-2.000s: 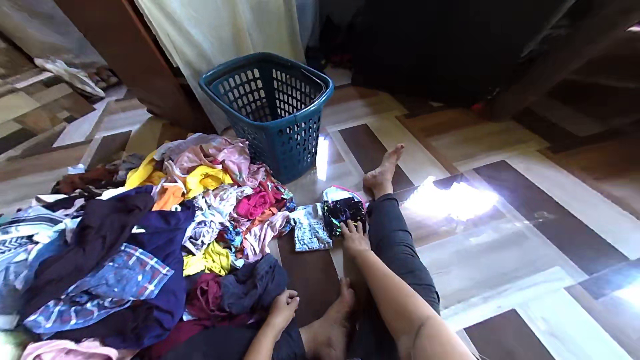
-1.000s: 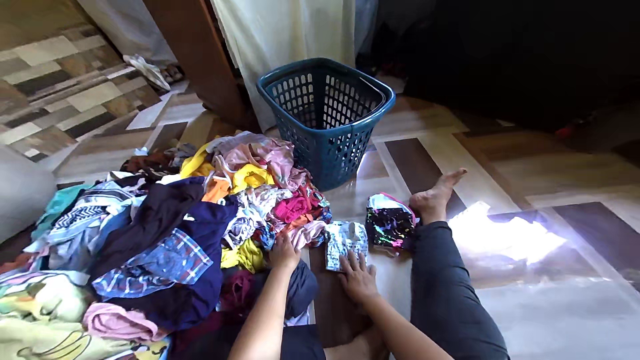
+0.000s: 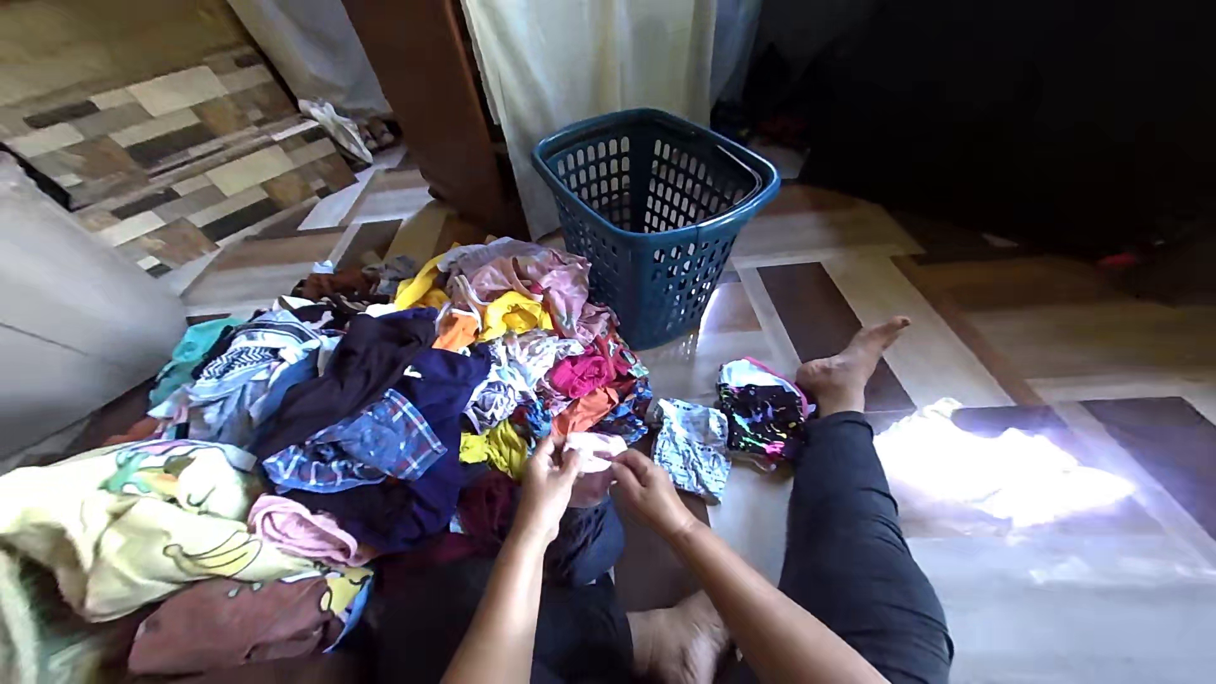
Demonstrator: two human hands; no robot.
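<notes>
A small pale pink cloth (image 3: 595, 452) is stretched between my two hands, just above the near right edge of a large heap of mixed clothes (image 3: 380, 380). My left hand (image 3: 548, 484) pinches its left side, and my right hand (image 3: 649, 489) holds its right side. To the right of my hands, a folded grey-and-white patterned cloth (image 3: 692, 448) lies flat on the floor. Touching or nearly touching it is a folded black cloth with bright splashes (image 3: 763, 418), close to my outstretched foot.
A dark teal plastic laundry basket (image 3: 655, 237) stands behind the heap, with no clothes visible inside. A pale curtain (image 3: 589, 66) hangs behind it, beside a brown wooden post (image 3: 432, 104). My trousered leg (image 3: 845, 532) stretches along the right; bright sunlight falls on the floor beyond it.
My right hand has left the grey-and-white patterned cloth and moved left. My left hand has come up from the heap, and both now hold the pale pink cloth.
</notes>
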